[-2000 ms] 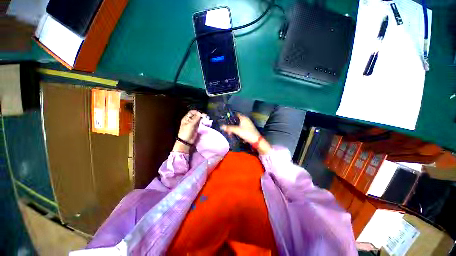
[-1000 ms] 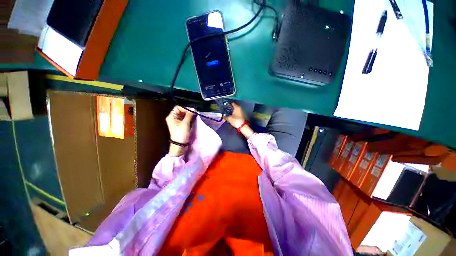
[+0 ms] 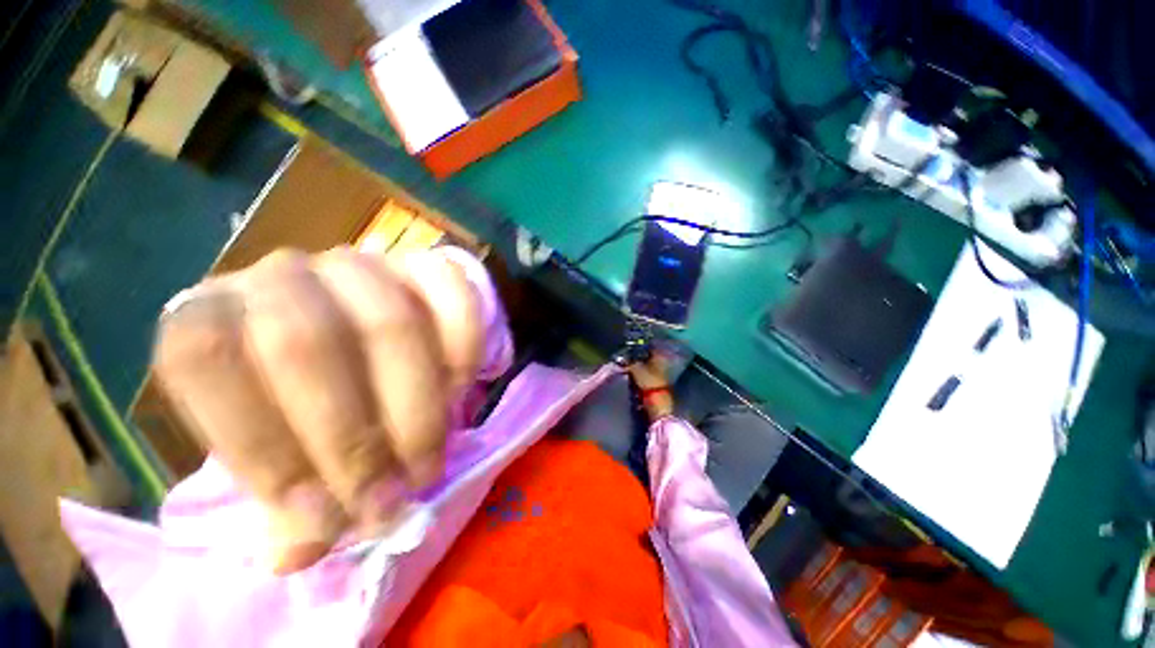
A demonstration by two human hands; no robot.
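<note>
My left hand (image 3: 323, 373) is large and blurred, close to the camera, with its fingers curled; whether it holds anything is hidden. My right hand (image 3: 651, 375) is small at the bench's front edge, its fingers around a small dark piece (image 3: 637, 342) just below the smartphone (image 3: 668, 268). The phone lies face up on the bench with its screen lit, and a black cable (image 3: 747, 233) crosses it. A black set-top box (image 3: 851, 314) lies flat to the phone's right.
White paper (image 3: 969, 424) with dark pens lies right of the box. A white power strip (image 3: 912, 158) with adapters and tangled cables is behind. An open orange box (image 3: 507, 120) with a black unit is at the back left. Cartons stand below the bench, left and right.
My left hand has risen from beside the bench edge up close to the camera. My right hand stays near the phone's lower end. The view has turned and shows more of the bench's back.
</note>
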